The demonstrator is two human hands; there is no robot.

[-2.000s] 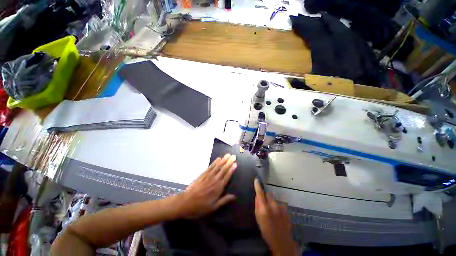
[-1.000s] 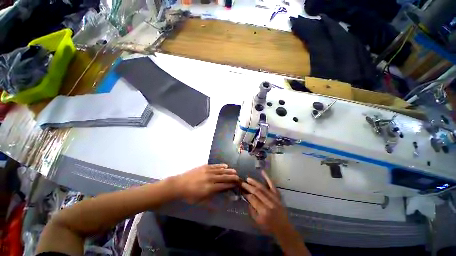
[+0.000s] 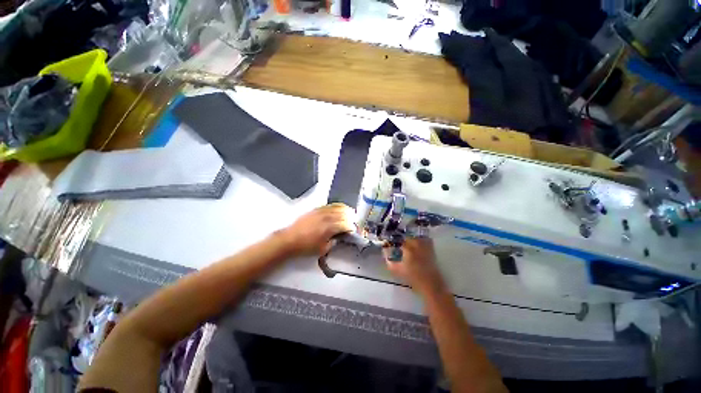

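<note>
A dark grey cut piece lies left of and behind the white sewing machine head, with a pointed end showing past the head. My left hand is on its near end, left of the presser foot. My right hand is at the foot from the right, its fingertips partly hidden by machine parts; whether it grips fabric cannot be told. A layered stack of light grey pieces lies at left, with dark grey pieces beside it, overlapping its far end.
A yellow-green basket with a dark bag stands at far left. A brown wooden board lies behind the table. Dark fabric is heaped at the back right. The ruler-marked table edge runs in front.
The dark grey piece has moved away from me, past the needle area and behind the head. Both hands have moved forward to the presser foot. The near table edge is now uncovered.
</note>
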